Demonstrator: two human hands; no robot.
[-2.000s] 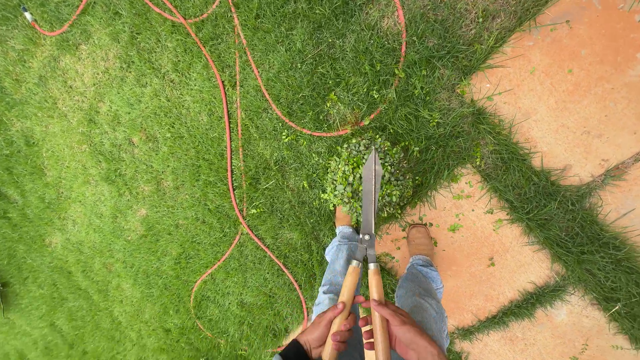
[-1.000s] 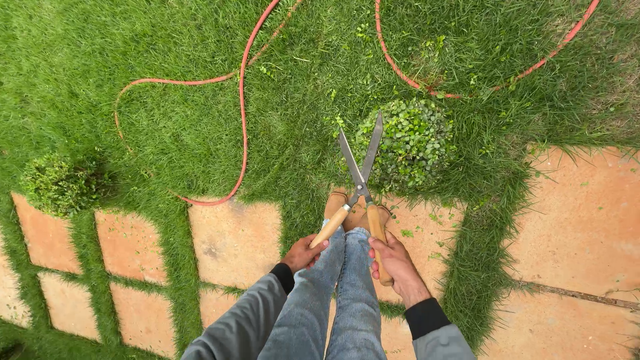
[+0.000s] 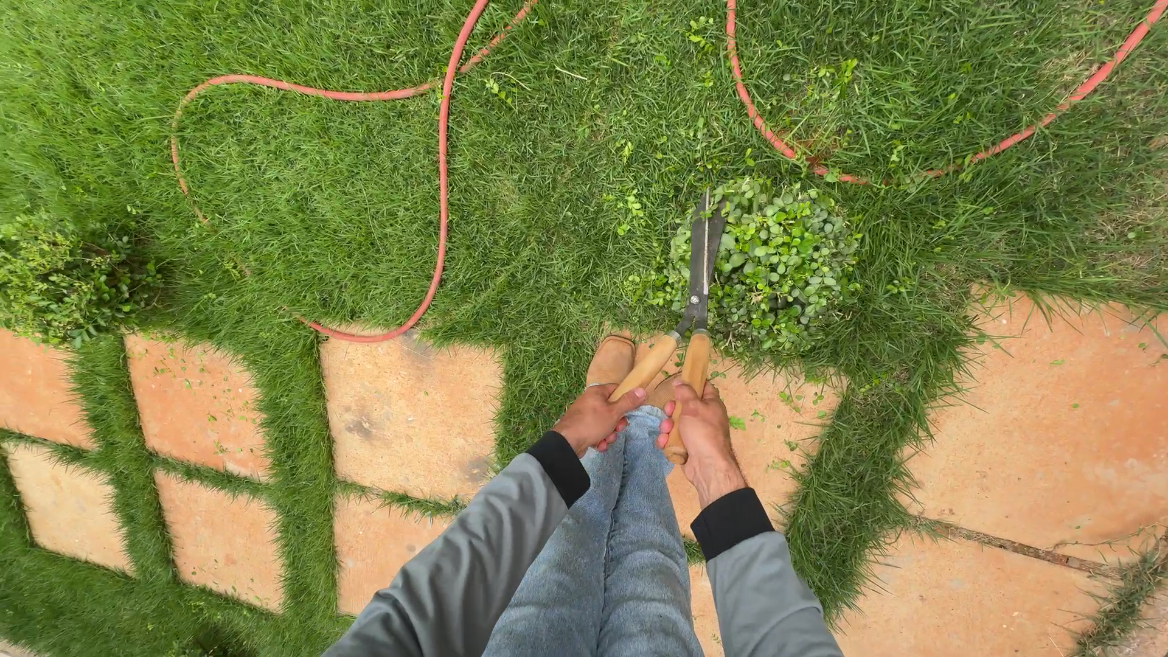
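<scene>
My left hand (image 3: 595,418) grips one wooden handle of a pair of hedge shears (image 3: 696,301), and my right hand (image 3: 698,422) grips the other. The handles are a little apart, while the two dark metal blades lie nearly closed together. Those blades point away from me along the left side of a small rounded shrub (image 3: 783,260), over its leaves. Loose green clippings lie on the grass left of the shrub and on the paving near it.
A red hose (image 3: 444,173) loops over the lawn, and another stretch (image 3: 762,123) curves behind the shrub. A second shrub (image 3: 68,278) grows at the far left. Square paving slabs (image 3: 411,411) with grass strips surround my brown boots (image 3: 611,360).
The shears' blades were spread one second ago and are now nearly together, over the shrub's left side. Since the oldest frame the view has turned and my feet have come together left of the shrub.
</scene>
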